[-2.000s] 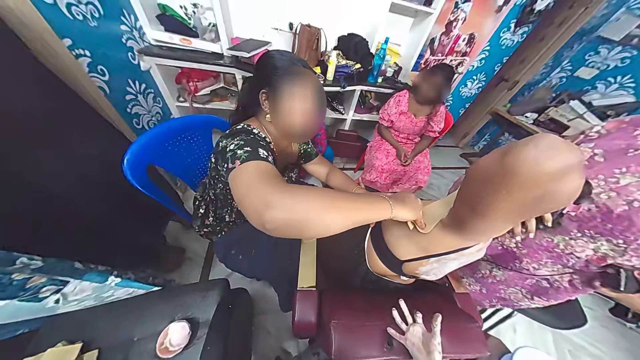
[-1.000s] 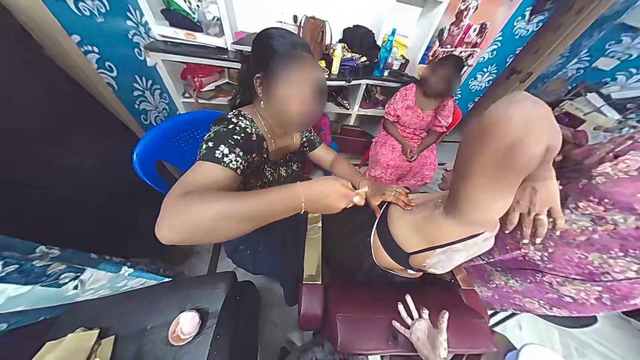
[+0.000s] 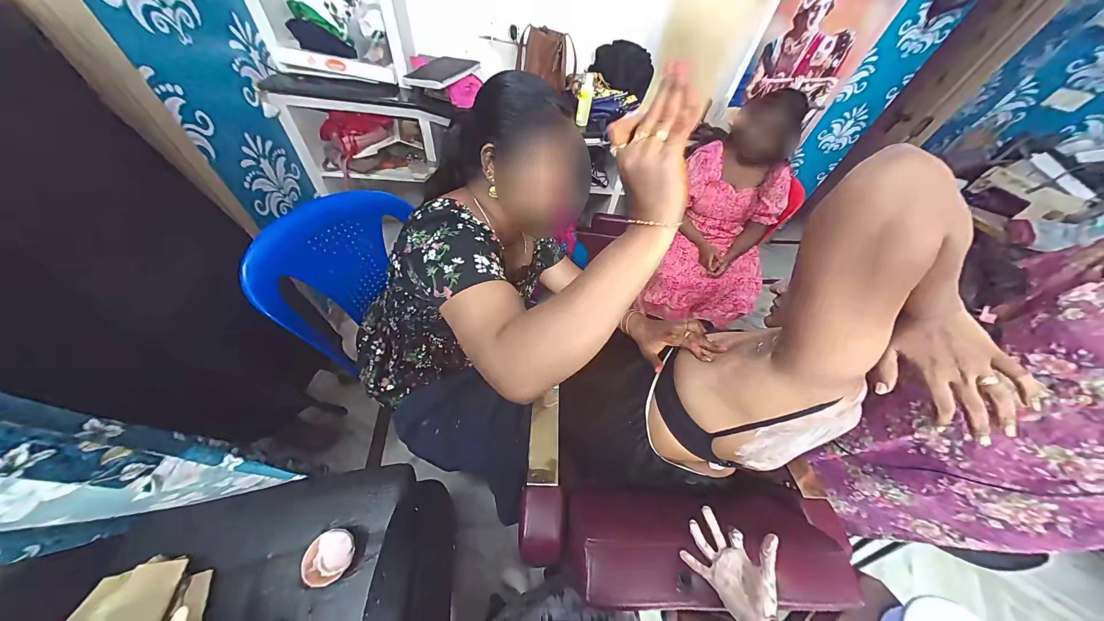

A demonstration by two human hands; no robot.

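Observation:
Low in the view, my right hand (image 3: 733, 561) is spread with its palm up over a maroon padded chair (image 3: 673, 535). White powder marks its palm and fingers, and it holds nothing. My left hand is out of view. Beyond the chair, a seated person in a black floral top (image 3: 448, 267) raises one hand (image 3: 660, 129) with a blurred pale strip (image 3: 707, 52). That person's other hand (image 3: 681, 336) presses on the bare skin (image 3: 742, 354) of a person in black, beside a raised bent limb (image 3: 871, 250). White powder covers skin near a black strap (image 3: 681, 418).
A black padded surface (image 3: 250, 526) at lower left bears a small round pinkish item (image 3: 330, 556) and folded tan strips (image 3: 138, 591). A blue plastic chair (image 3: 319, 259) and white shelves (image 3: 293, 138) stand behind. Another person's ringed hand (image 3: 966, 371) rests at right; a person in pink (image 3: 716, 241) sits behind.
The seated person's one hand has risen from beside the bare skin, with a pale strip now up in the air. Their other hand stays on the skin. My right hand remains spread.

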